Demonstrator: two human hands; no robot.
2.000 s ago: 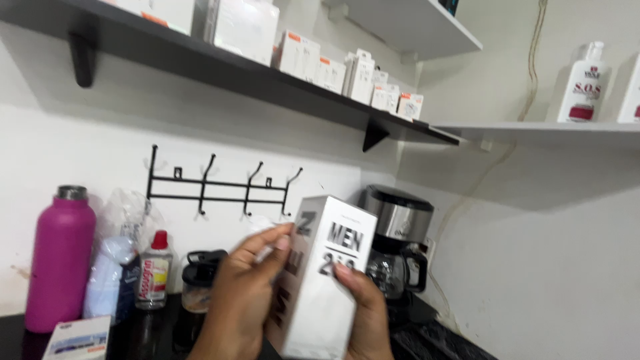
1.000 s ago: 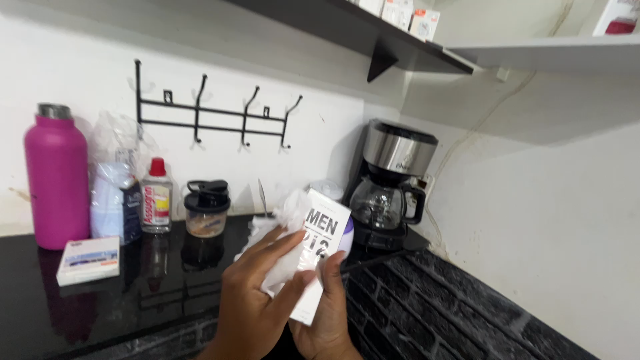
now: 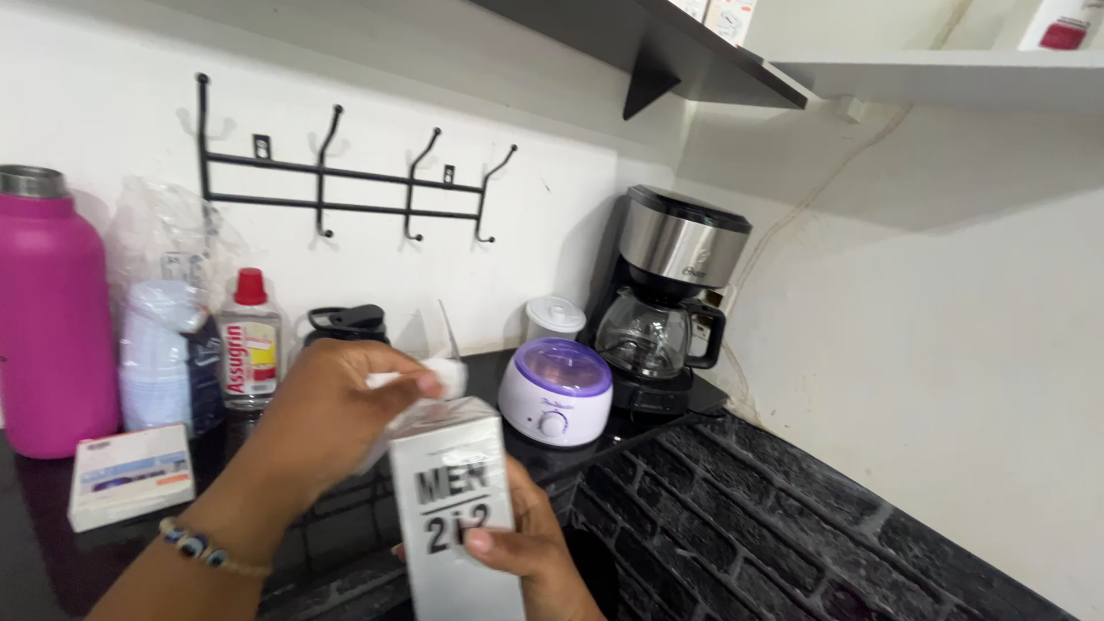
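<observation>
A white carton with black lettering [image 3: 457, 517] stands nearly upright at the lower middle, glossy clear film showing at its top. My right hand [image 3: 539, 552] grips the carton from the right, the thumb across its printed front. Above the carton's top left edge, my left hand [image 3: 354, 414] pinches a crumpled white piece, perhaps tissue or cloth [image 3: 448, 375], between thumb and fingers. More thin white or clear material hangs behind the left fingers; what it is I cannot tell. A beaded bracelet circles the left wrist.
On the black counter stand a pink bottle [image 3: 52, 319], bagged cups [image 3: 155, 354], a sweetener bottle [image 3: 251, 345], a small flat box [image 3: 131, 474], a black-lidded shaker [image 3: 347, 321], a purple-lidded wax warmer [image 3: 556, 392], a lidded tub [image 3: 555, 317] and a coffee maker [image 3: 681, 293]. A hook rack [image 3: 345, 172] hangs behind, under a shelf [image 3: 604, 43].
The left hand has moved from the carton's face to above its top, with the white piece pinched. The wax warmer, mostly hidden behind the carton a second ago, now shows fully.
</observation>
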